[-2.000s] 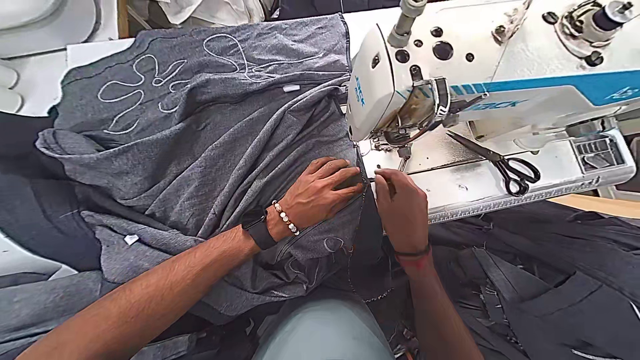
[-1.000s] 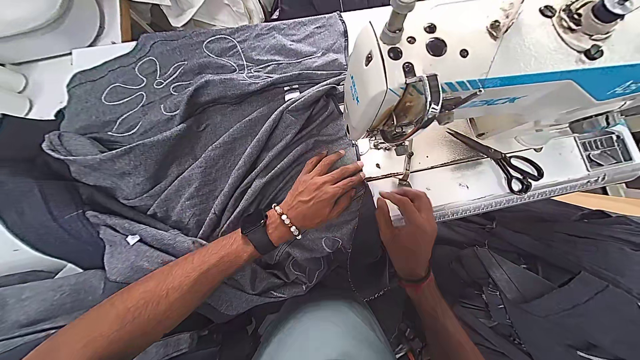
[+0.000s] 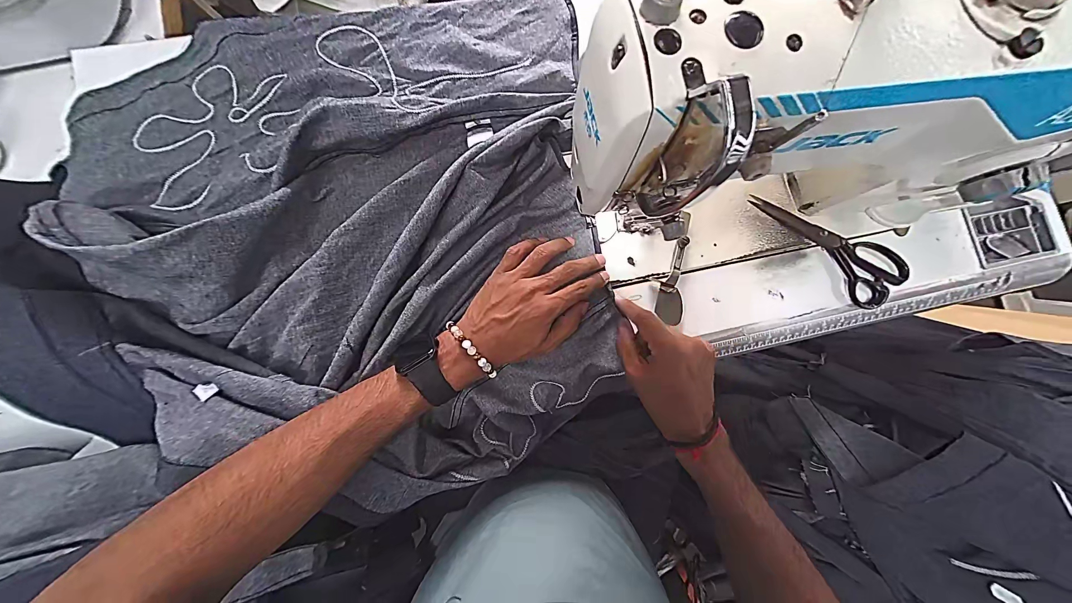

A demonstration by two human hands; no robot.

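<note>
Dark grey knit fabric (image 3: 327,218) with pale looping stitched lines lies bunched left of a white-and-blue Jack sewing machine (image 3: 620,109). Its right edge runs beside the presser foot (image 3: 593,224). My left hand (image 3: 536,301) lies palm down on the fabric, fingers spread, with the fingertips at that edge just below the foot. My right hand (image 3: 670,368) pinches the same edge between thumb and forefinger, a little nearer to me. Black-handled scissors (image 3: 837,247) rest on the machine bed (image 3: 737,293), blades pointing up and left.
More dark fabric pieces (image 3: 904,469) are heaped at the lower right, below the bed's ruler edge (image 3: 779,335). A small compartment with metal parts (image 3: 1009,230) sits at the bed's right end. White pieces (image 3: 50,42) lie at the upper left.
My right hand, which was off the edge with a small white thing at its fingers a second ago, has come back to the fabric edge and now grips it. The fabric's lower part has shifted right.
</note>
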